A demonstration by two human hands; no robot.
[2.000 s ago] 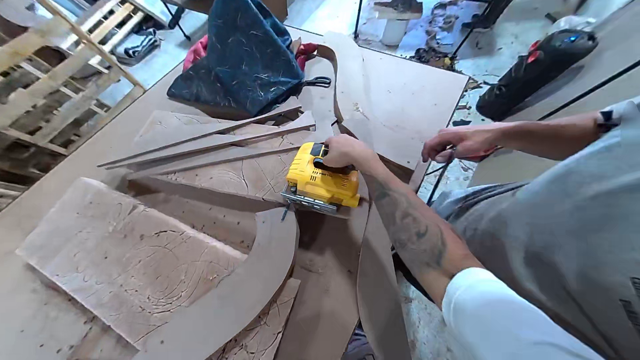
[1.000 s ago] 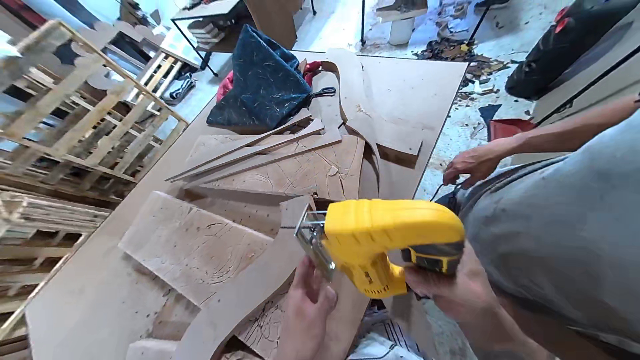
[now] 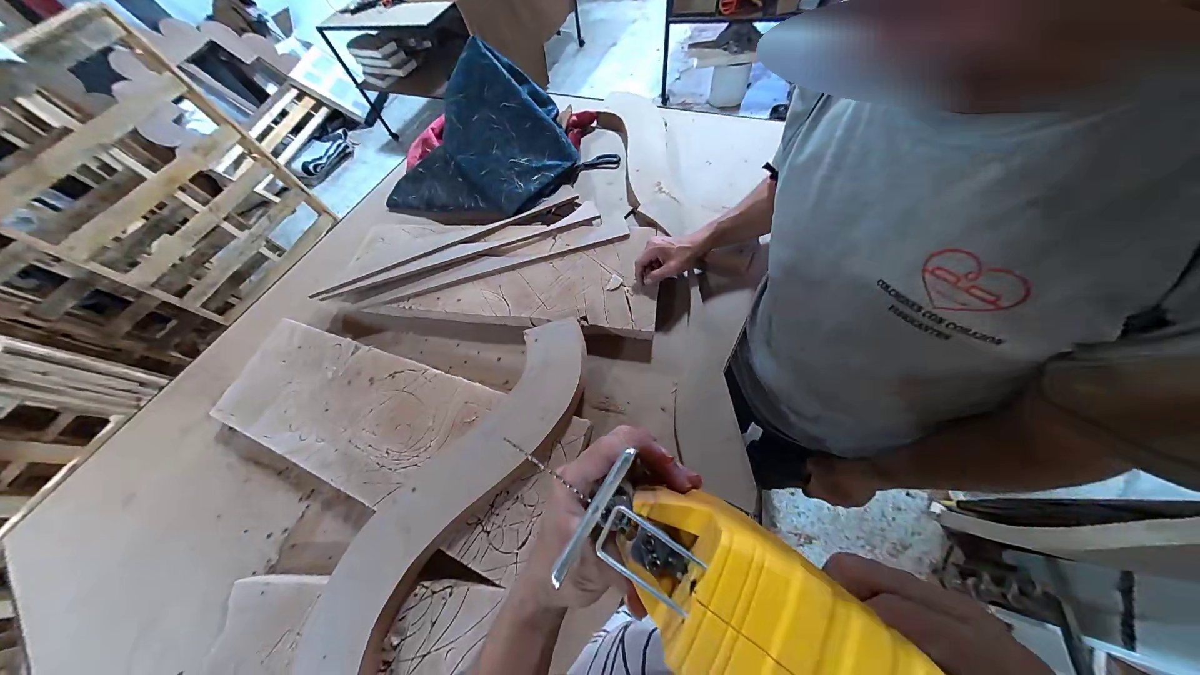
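A yellow jigsaw point(image 3: 769, 581) is close to the camera, tilted, its metal base plate point(image 3: 595, 517) and thin blade point(image 3: 547, 469) pointing up and left. My left hand point(image 3: 586, 525) grips its front end beside the base plate. At the jigsaw's rear lies my right hand point(image 3: 923, 609), wrapped on the body and partly hidden by it. Behind the blade a curved flat wooden piece point(image 3: 459, 469) rests across thick scored blocks, one of them the marked block point(image 3: 366, 403) at left.
A co-worker in a grey shirt point(image 3: 937, 253) stands at right, one hand point(image 3: 666, 260) on another scored block point(image 3: 525, 291) beside thin wooden strips point(image 3: 469, 253). Dark blue patterned cloth point(image 3: 506, 131) lies at the table's far end. Wooden pallets point(image 3: 141, 178) stand left of the table point(image 3: 122, 525).
The jigsaw has come nearer the camera and turned, its base now facing up-left. My left hand, near the curved piece one second ago, is now on its front. The co-worker's hand has moved onto the far block.
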